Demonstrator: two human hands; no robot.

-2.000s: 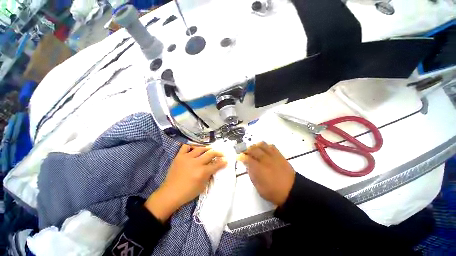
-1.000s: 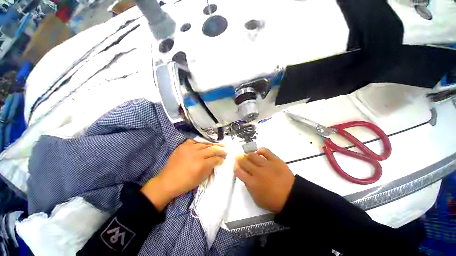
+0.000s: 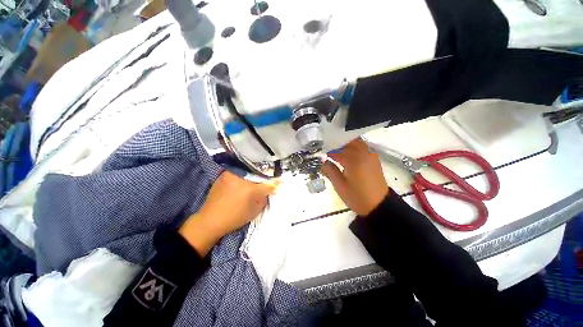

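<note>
The white sewing machine head (image 3: pixel 281 70) stands over the bed, with its shiny presser foot area (image 3: pixel 308 167) below. My left hand (image 3: pixel 236 203) presses and pinches the white fabric (image 3: pixel 268 239) just left of the foot. The checked cloth (image 3: pixel 128 198) spreads left of that hand and down towards my lap. My right hand (image 3: pixel 359 175) is raised beside the right of the foot, with thumb and fingertips close together at the metal parts. Whether it holds something small there, such as a thread, cannot be told.
Red-handled scissors (image 3: pixel 455 190) lie on the bed right of my right hand. A measuring tape (image 3: pixel 511 241) runs along the table's front edge. Black strips (image 3: pixel 447 83) cross the machine head. A pile of white pieces with dark edges (image 3: pixel 96 96) lies at the left.
My right hand has left the white fabric in front of the foot and moved up and right, beside the foot. My left hand has stayed on the fabric, shifting slightly left.
</note>
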